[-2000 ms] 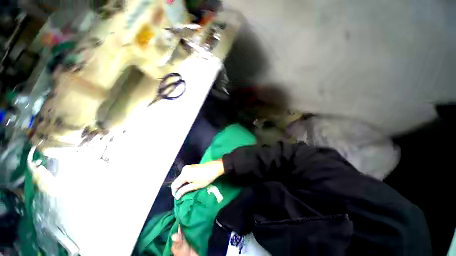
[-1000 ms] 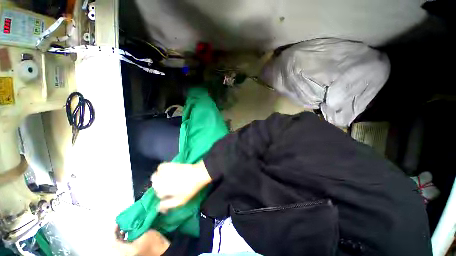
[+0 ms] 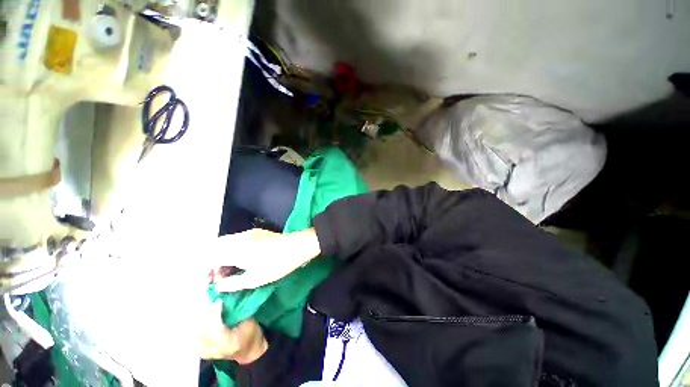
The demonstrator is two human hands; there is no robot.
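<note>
Green cloth (image 3: 331, 181) lies over my lap, its near end bunched at the edge of the white table (image 3: 163, 249). My right hand (image 3: 265, 258) is closed on the cloth, the fingertips at the table edge partly lost in glare. My left hand (image 3: 233, 342) grips the cloth just below it; its fingers are washed out by the bright light. Black-handled scissors (image 3: 165, 119) lie on the table, away from both hands.
The cream sewing machine head (image 3: 26, 128) runs along the left, its needle end in glare. Clear plastic (image 3: 91, 344) and more green cloth lie at the lower left. A grey covered bundle (image 3: 522, 151) and a small red thing (image 3: 345, 77) are beyond my sleeve.
The view has swung back over the table and lap. My hands have come close together on the cloth's end, which has moved from spread out to bunched at the table edge.
</note>
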